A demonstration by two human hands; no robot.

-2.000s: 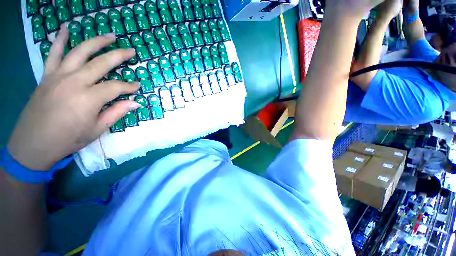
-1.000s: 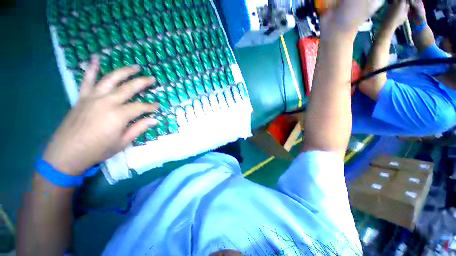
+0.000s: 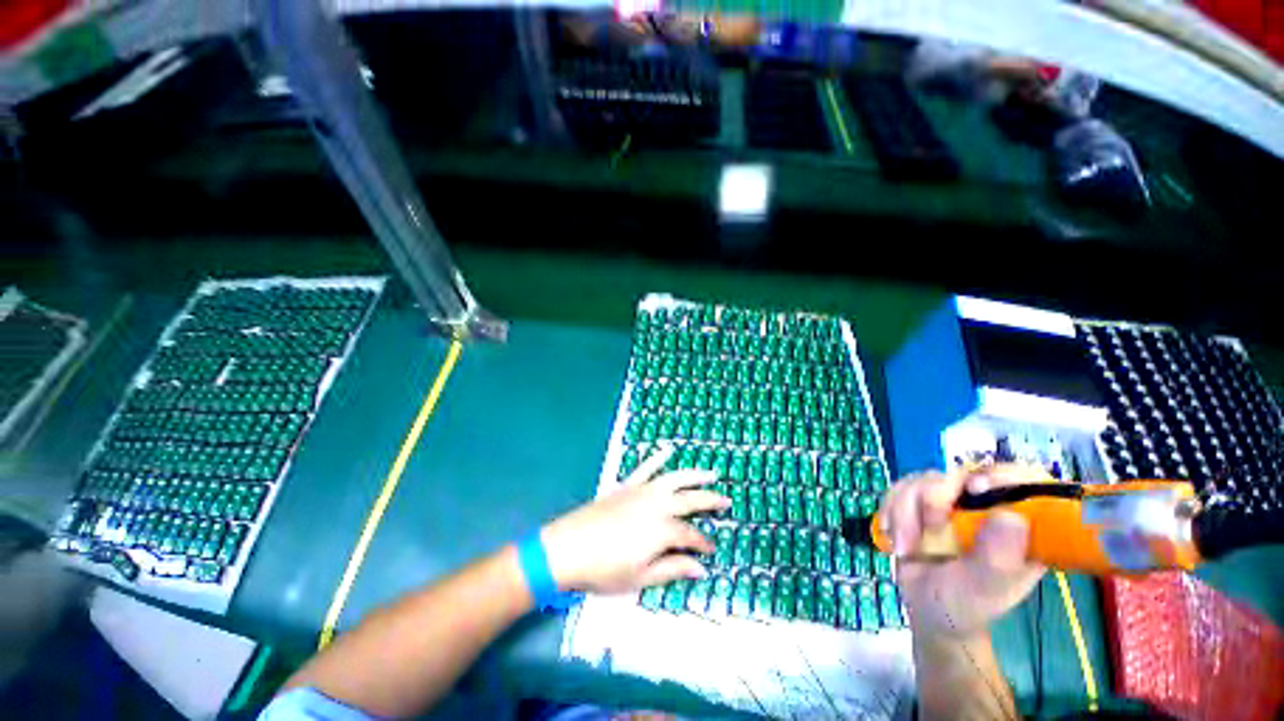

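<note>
Green circuit boards [image 3: 760,409] lie in tight rows on a white foam sheet [image 3: 732,655] in front of me. My left hand [image 3: 641,533], with a blue band at the wrist, rests palm down on the left part of the nearer rows, fingers spread, gripping nothing visible. My right hand [image 3: 965,549] holds an orange electric screwdriver [image 3: 1105,527] nearly level, its dark front end pointing left at the right side of the nearer rows. I cannot tell if the bit touches a board. Screws are too small to make out.
A blue and white screw feeder [image 3: 936,380] stands right of the boards, with a tray of dark parts [image 3: 1197,402] beyond. Red bubble wrap [image 3: 1197,648] lies at the lower right. Another board sheet [image 3: 211,409] is left past a yellow line [image 3: 387,493]. A metal post [image 3: 387,183] rises behind.
The view has swung up from my body to the whole bench. My right hand and the screwdriver have come down from the upper edge to the boards. My left hand remains on the boards.
</note>
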